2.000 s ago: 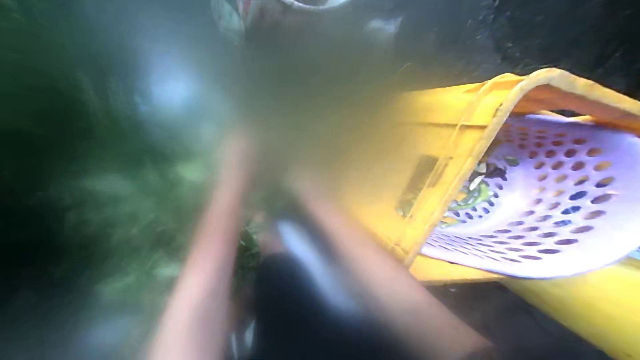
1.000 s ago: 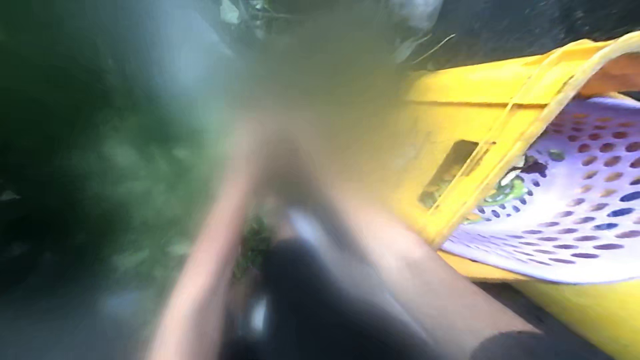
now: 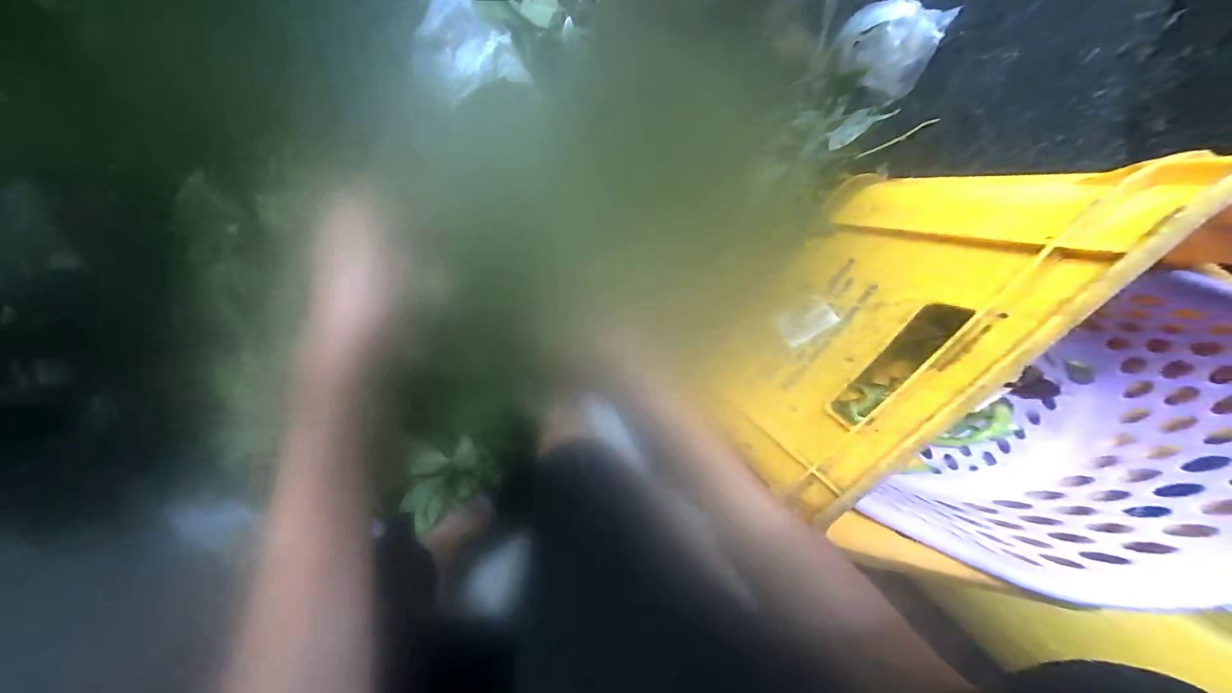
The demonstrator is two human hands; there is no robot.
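A smear over the middle of the head view blurs both hands. My left hand (image 3: pixel 356 231) is a soft shape left of centre, among green foliage; its fingers cannot be made out. My right hand (image 3: pixel 587 337) fades into the blur near the centre, left of a yellow plastic crate (image 3: pixel 962 217). Whether either hand holds anything cannot be told. Green leaves (image 3: pixel 448 476) show low between the forearms. A lilac perforated plastic basket (image 3: pixel 1078 491) sits in the crate, with some green and dark bits inside.
Crumpled whitish plastic (image 3: pixel 890 48) lies beyond the crate on dark ground, and another pale piece (image 3: pixel 472 48) is at the top. Dark-clothed legs (image 3: pixel 616 577) are below, between the forearms. Yellow plastic (image 3: pixel 1107 635) is under the basket at lower right.
My left hand has moved left, away from the right hand; the two were close together one second ago. The crate now appears lower in view.
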